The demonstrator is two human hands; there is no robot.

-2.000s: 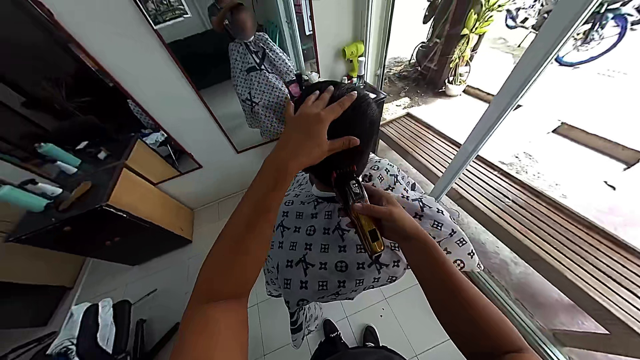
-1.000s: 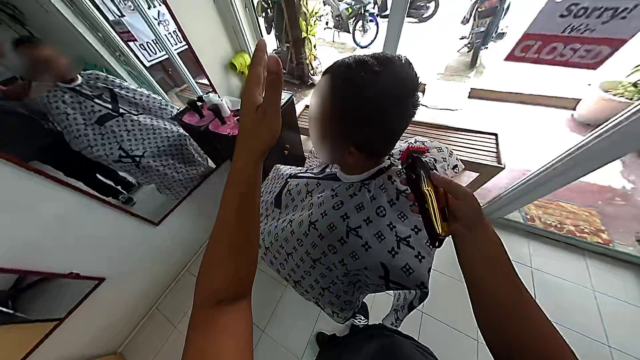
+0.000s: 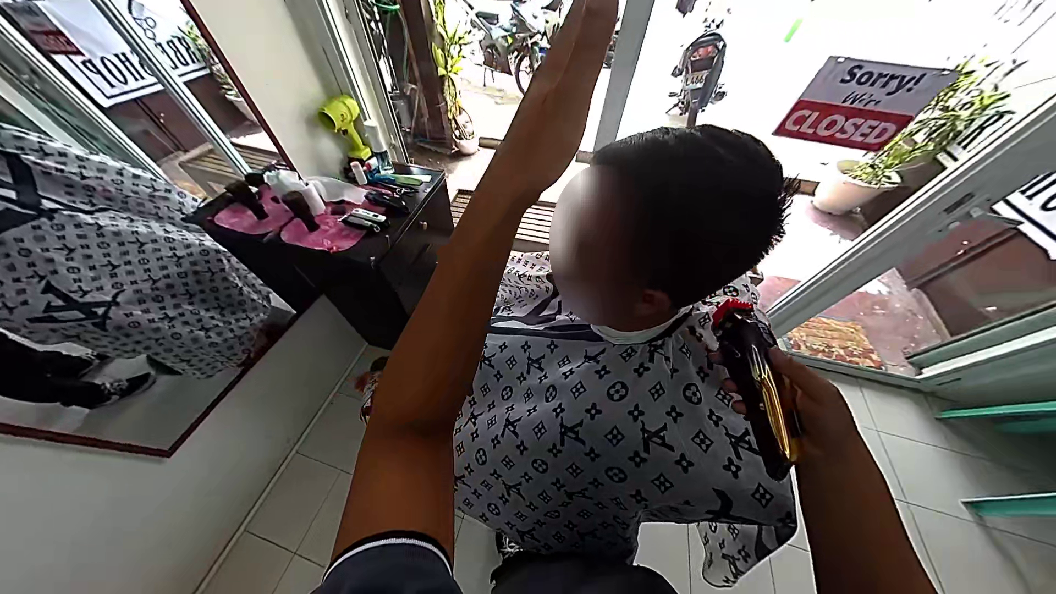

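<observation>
A seated person with short dark hair point(image 3: 701, 206) wears a white barber's cape point(image 3: 602, 429) with black printed motifs, and a pale band circles the neck. Black-and-gold hair clippers point(image 3: 759, 388) with a red guard comb at the top are gripped in my right hand point(image 3: 813, 408), beside the person's shoulder. The comb is near the back of the neck, apart from the hair. My left hand point(image 3: 577, 82) is raised above and left of the head, touching nothing that I can see. Its fingers run out of the top of the view.
On the left, a black cabinet point(image 3: 412, 239) holds pink cloths point(image 3: 326, 233), bottles, brushes and clippers, with a yellow-green hair dryer point(image 3: 342, 115) behind. A wall mirror point(image 3: 173, 441) stands beside it. A slatted bench point(image 3: 528, 216) and a glass door frame point(image 3: 891, 239) lie beyond the person.
My left hand was on the head two seconds ago and is now raised off it. The clippers in my right hand have come away from the back of the head. The view has swung round.
</observation>
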